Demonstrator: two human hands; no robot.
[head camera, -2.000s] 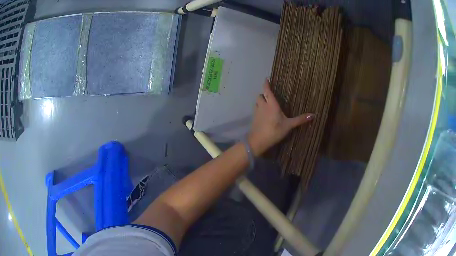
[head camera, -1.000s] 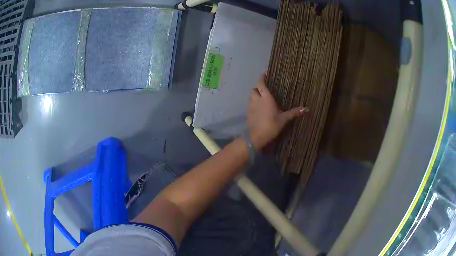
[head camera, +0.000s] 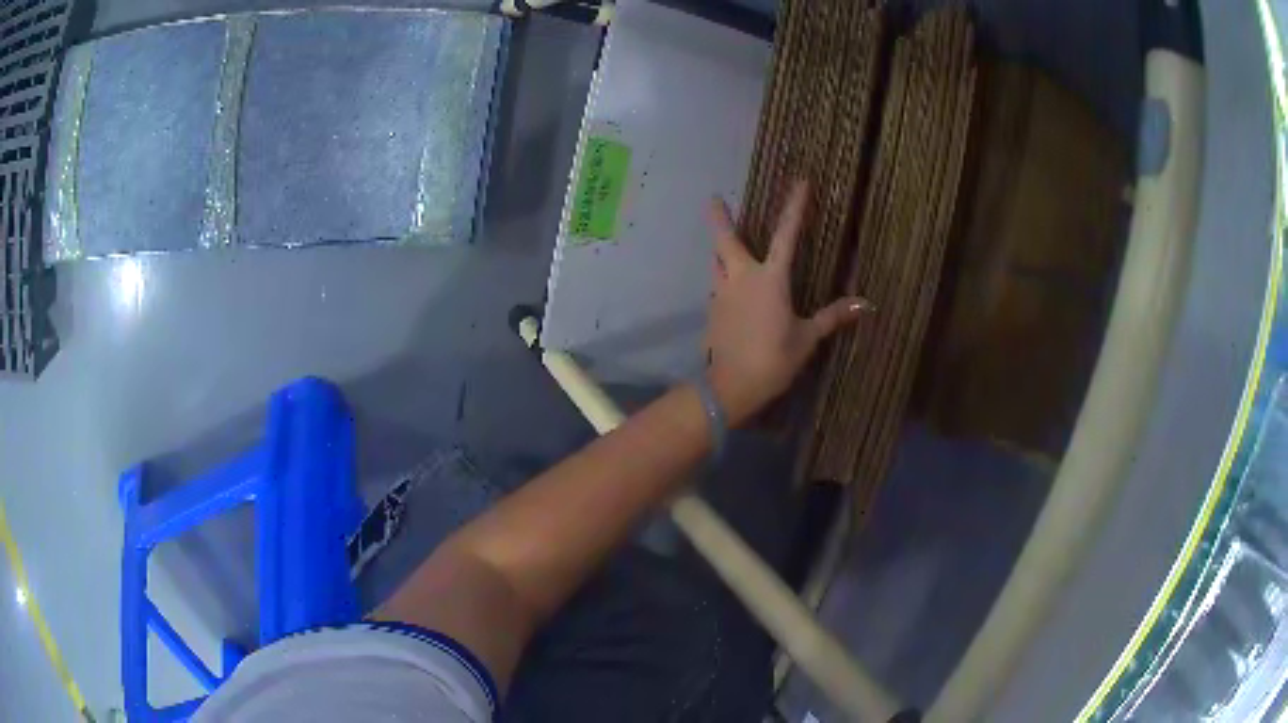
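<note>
A thick stack of brown corrugated cardboard sheets (head camera: 918, 184) stands on edge in the rack under the bench, with its ridged edges facing me. A dark gap splits its upper part into a left and a right bundle. My left hand (head camera: 759, 318), bare and with a band at the wrist, reaches in from the lower left. Its fingers are spread over the lower part of the left bundle, and the thumb points right across the gap. It does not close around any sheet. My right hand is not in view.
A white panel with a green label (head camera: 602, 188) stands left of the stack. Cream pipes (head camera: 735, 558) cross below and right. A blue stool (head camera: 304, 509), a wrapped grey-blue slab (head camera: 339, 134) and a slotted grate (head camera: 21, 184) are at left. Clear trays (head camera: 1215, 622) show at the lower right edge.
The cardboard stack has parted into two bundles with a gap between them. My left hand's fingers have spread wider and now lie over the left bundle.
</note>
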